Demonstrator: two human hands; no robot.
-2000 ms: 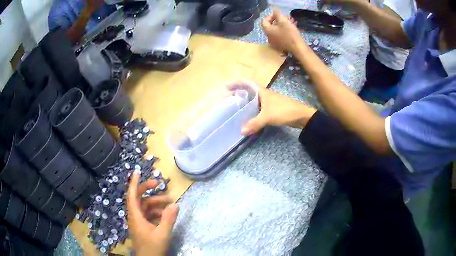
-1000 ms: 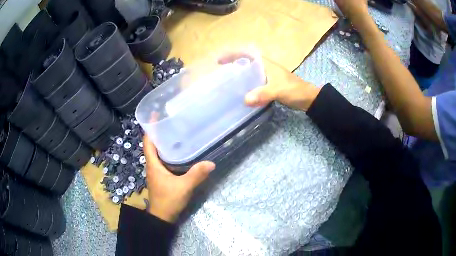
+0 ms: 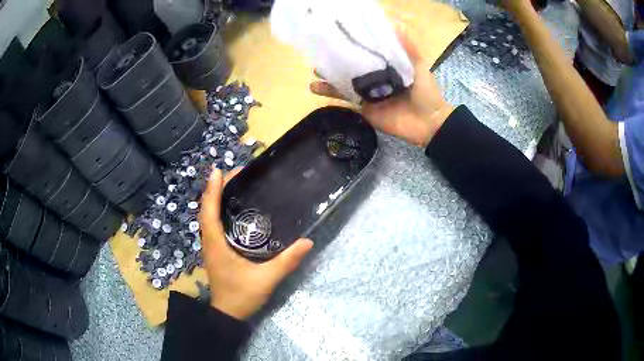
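The black oval housing (image 3: 300,176) lies open side up in front of me, with round ringed grilles near both ends. My left hand (image 3: 243,261) grips its near left end, thumb on the near side and fingers on the far side. My right hand (image 3: 413,106) holds the translucent cover (image 3: 325,42) raised and tilted beyond the housing's far right end, apart from it. A small black module (image 3: 382,83) sits at the cover's near end, and a dark lead wire runs along the cover. The cover is blurred and its far end is cut off by the top edge.
Stacked dark grey cup-like housings (image 3: 152,99) stand at the left. A pile of small grey fittings (image 3: 173,211) lies beside them on brown paper (image 3: 272,77). Bubble wrap (image 3: 395,240) covers the bench. Another person's arm (image 3: 565,92) reaches in at the right, near more fittings (image 3: 494,46).
The translucent cover has come off the black housing, raised and turned away by my right hand. The housing's inside now shows. My left hand stays on the housing's near left end.
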